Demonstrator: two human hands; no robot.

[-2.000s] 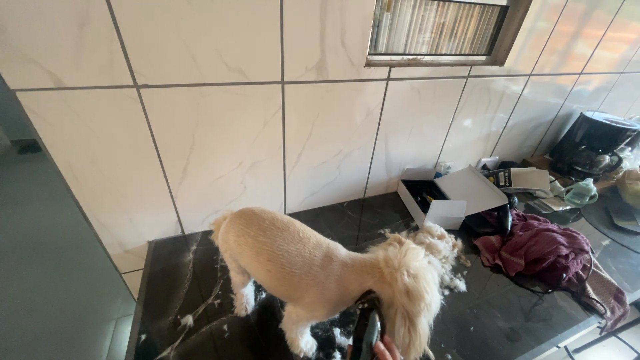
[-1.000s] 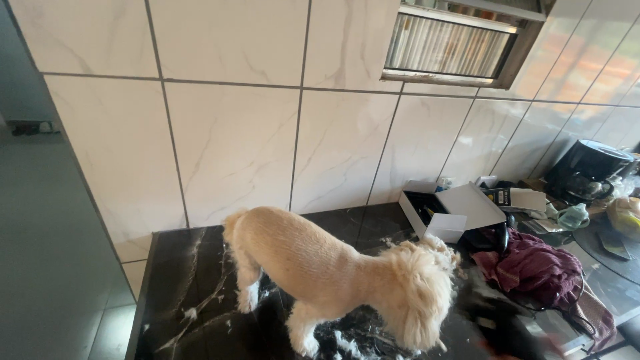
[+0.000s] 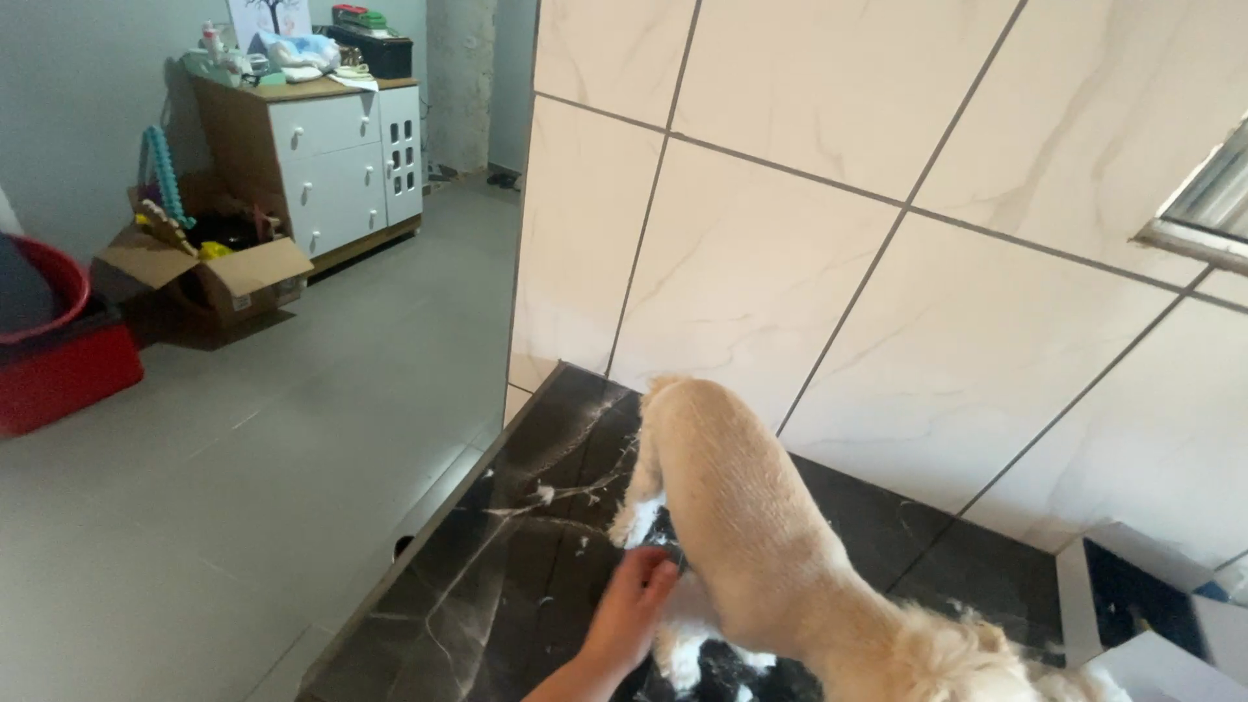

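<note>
A small cream-coloured dog (image 3: 741, 487) with a close-clipped body stands on the black marble-patterned countertop (image 3: 526, 546), its rump toward the wall and its fluffy head at the bottom edge. My left hand (image 3: 634, 600) reaches in from the bottom, fingers curled, beside the dog's belly between its front and hind legs. Whether the fingers grip anything or touch the dog cannot be told. My right hand is out of view. Tufts of cut hair (image 3: 544, 494) lie on the counter, and more fur is heaped by the head.
An open white box (image 3: 1072, 595) sits at the counter's right. The counter's left edge drops to a grey tiled floor (image 3: 390, 409). A tiled wall (image 3: 760, 253) stands behind. Farther off are a white-fronted dresser (image 3: 331, 175), an open cardboard box (image 3: 234, 283) and a red container (image 3: 68, 375).
The view has swung left. The dark clipper, held at the dog's neck two seconds ago, is out of sight. My left hand has come in beside the dog's belly.
</note>
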